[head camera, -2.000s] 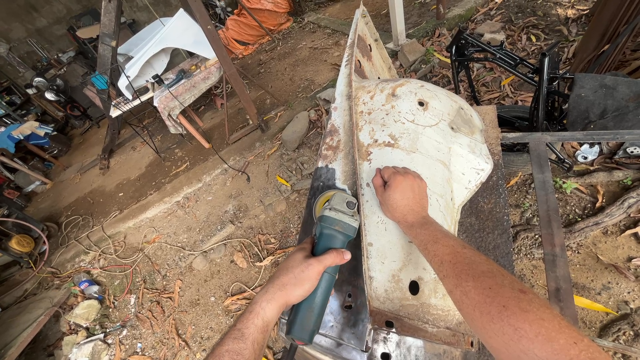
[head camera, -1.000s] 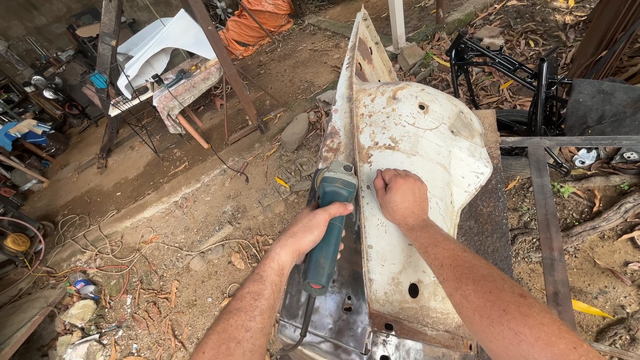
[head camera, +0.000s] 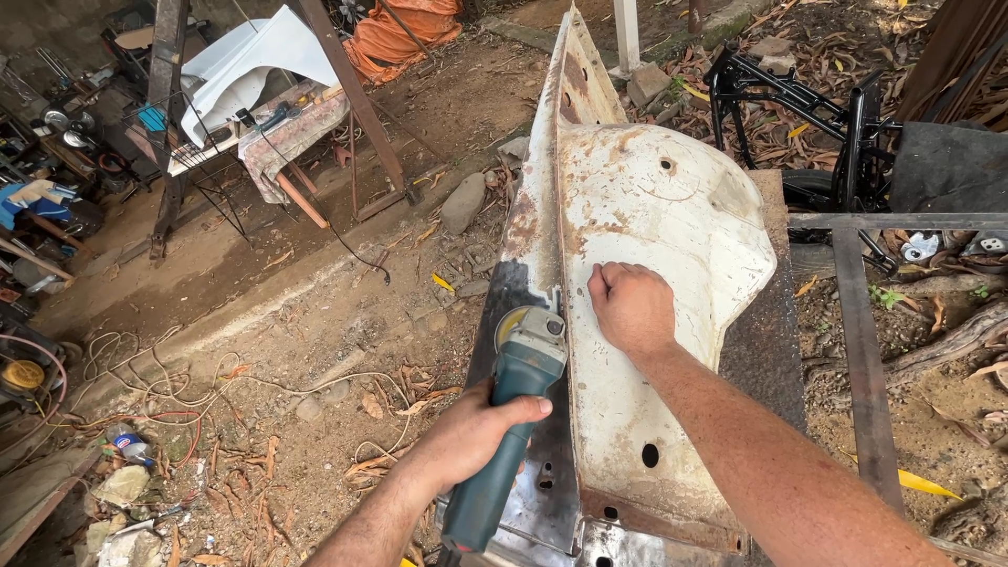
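My left hand (head camera: 492, 433) is wrapped around the body of a teal angle grinder (head camera: 512, 417). The yellowish disc (head camera: 510, 324) at its head lies against the left flange of a white, rust-stained sheet-metal vehicle panel (head camera: 654, 220). Bare dark metal (head camera: 512, 291) shows on that flange around and below the disc; above it the white paint remains. My right hand (head camera: 634, 305), fingers curled in, rests on the panel's domed face, right of the grinder head, holding nothing that shows.
Beneath the panel is a rusty metal plate (head camera: 760, 354). A steel frame (head camera: 862, 354) and a black motorcycle frame (head camera: 819, 110) stand right. Cords (head camera: 236, 382) and a plastic bottle (head camera: 130, 445) lie on the ground at left. A white fender (head camera: 252, 67) sits on a stand behind.
Since one second ago, the grinder head has moved down the flange and the tool has tilted, so its disc shows again. My right hand has stayed in place.
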